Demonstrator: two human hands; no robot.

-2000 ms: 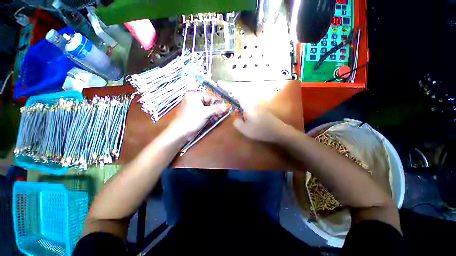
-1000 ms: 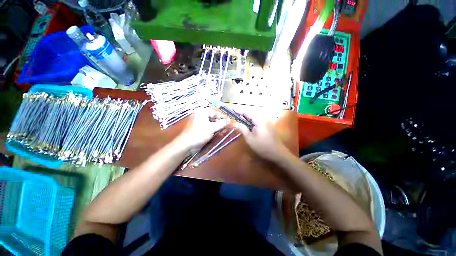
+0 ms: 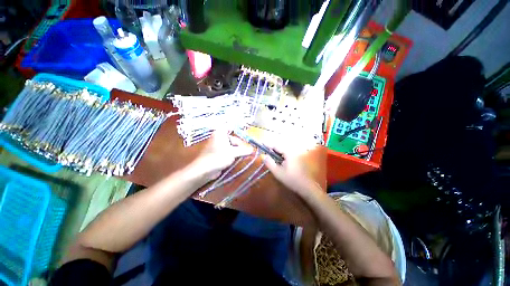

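A dark loading bar lies slanted between my hands, with several grey-white cables hanging from it towards the table's front edge. My right hand grips the bar's lower right end. My left hand is at its left part, fingers bent around the bar or a cable; glare hides which. A loose bundle of white cables lies just beyond my left hand. More cables stand in a row at the mould under the green platen.
A turquoise basket heaped with cables is at the left, another basket below it. Bottles and a blue bin are behind. The red-orange control panel is at the right, above a lined scrap bin.
The view has shifted, showing more of the machine and panel. The cables hanging from the bar are now spread wider and more of them show. Both hands stay at the bar.
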